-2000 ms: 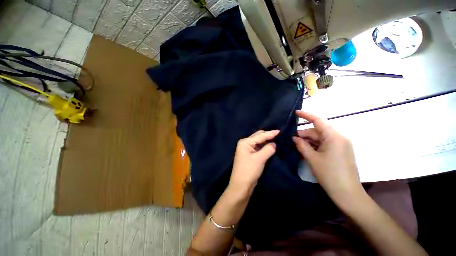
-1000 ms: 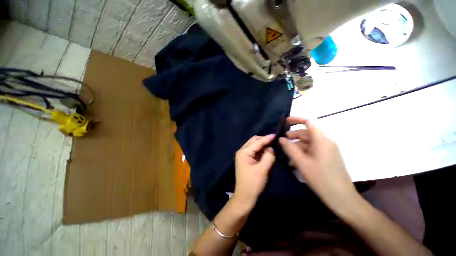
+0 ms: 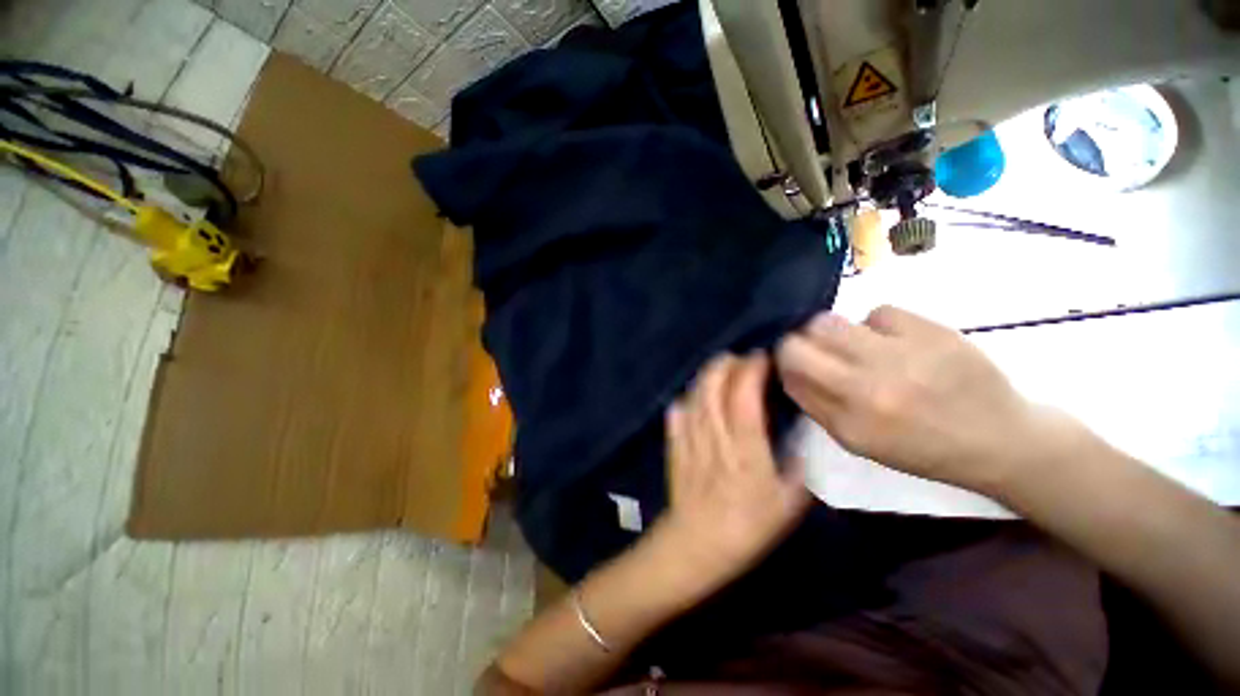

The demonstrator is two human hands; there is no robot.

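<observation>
A dark navy garment (image 3: pixel 612 258) lies in a heap from behind the sewing machine head down to the wearer's lap. Its right edge runs to the presser foot area (image 3: pixel 835 234). My left hand (image 3: pixel 728 456) is slightly blurred and lies on the cloth with its fingers bent; what it grips is hidden. My right hand (image 3: pixel 891 388) is closed on the garment's edge, just below the needle area. A small white label (image 3: pixel 626 511) shows on the cloth left of my left hand.
The off-white machine head (image 3: pixel 870 82) stands above the cloth. On the white table (image 3: pixel 1088 394) are a blue disc (image 3: pixel 970 166), a round white item (image 3: pixel 1115 136) and a thin dark rod (image 3: pixel 1040 229). Cardboard (image 3: pixel 313 340) and a yellow object with cables (image 3: pixel 197 256) are at left.
My right hand has closed on the edge and turned more sideways. My left hand has moved right and lies flatter on the cloth. The white label is more exposed. The camera view has shifted.
</observation>
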